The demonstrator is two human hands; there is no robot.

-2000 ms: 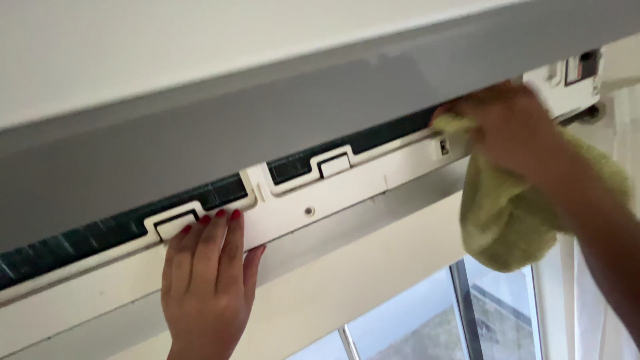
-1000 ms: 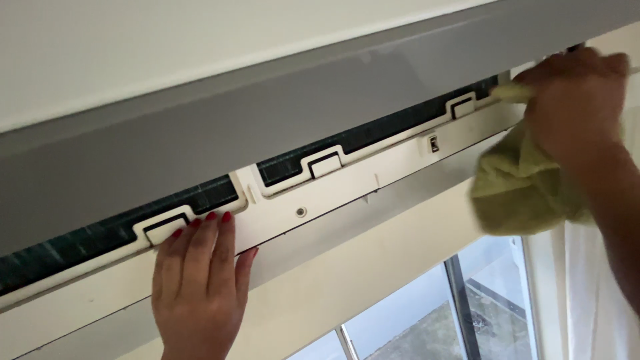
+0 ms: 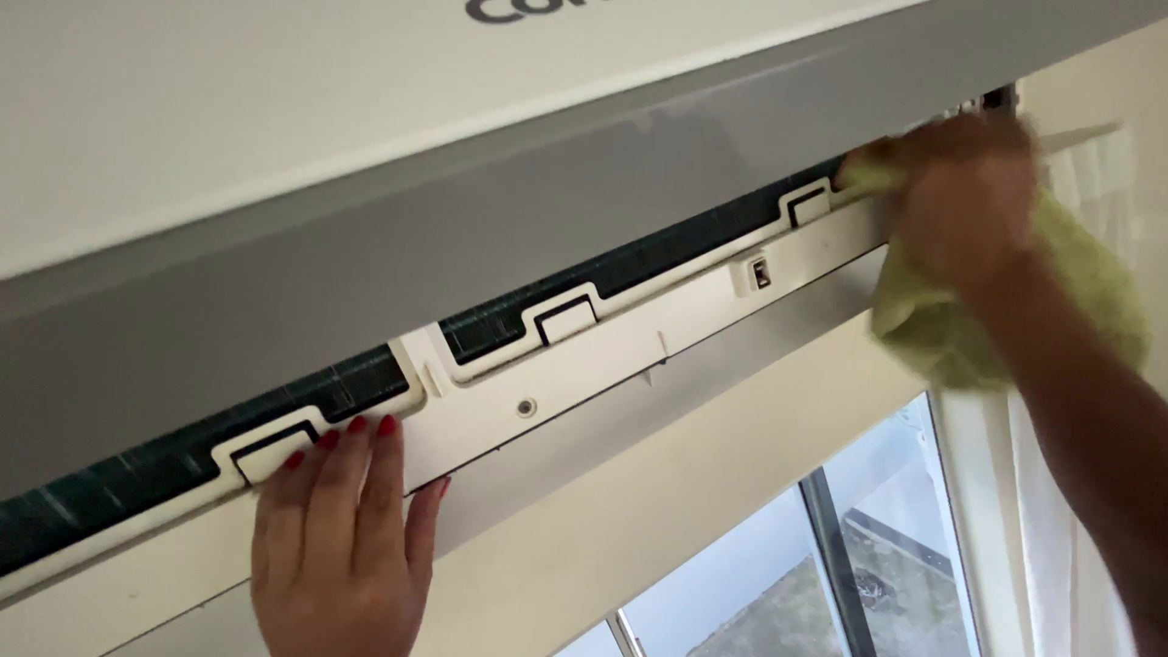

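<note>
A wall-mounted air conditioner's front panel (image 3: 383,210) is raised, showing dark coil fins (image 3: 684,260) behind a white plastic frame (image 3: 584,374). My left hand (image 3: 342,538) rests with its fingertips on the frame beside a tab recess, thumb at the lower edge; it holds nothing loose. Blurred by motion, my right hand (image 3: 967,201) grips a yellow-green cloth (image 3: 944,338) at the frame's right end. Part of the cloth is pressed near the frame's upper edge, and the rest hangs down. My right fingertips are hard to make out.
Below the unit is a window (image 3: 730,584) with a dark frame bar. A white curtain (image 3: 1049,511) hangs at the right, partly behind my right forearm. A screw hole (image 3: 526,407) and a small square socket (image 3: 760,273) sit in the white frame.
My right hand and the cloth have moved right along the frame from their place two seconds ago. My left hand remains by the same tab recess.
</note>
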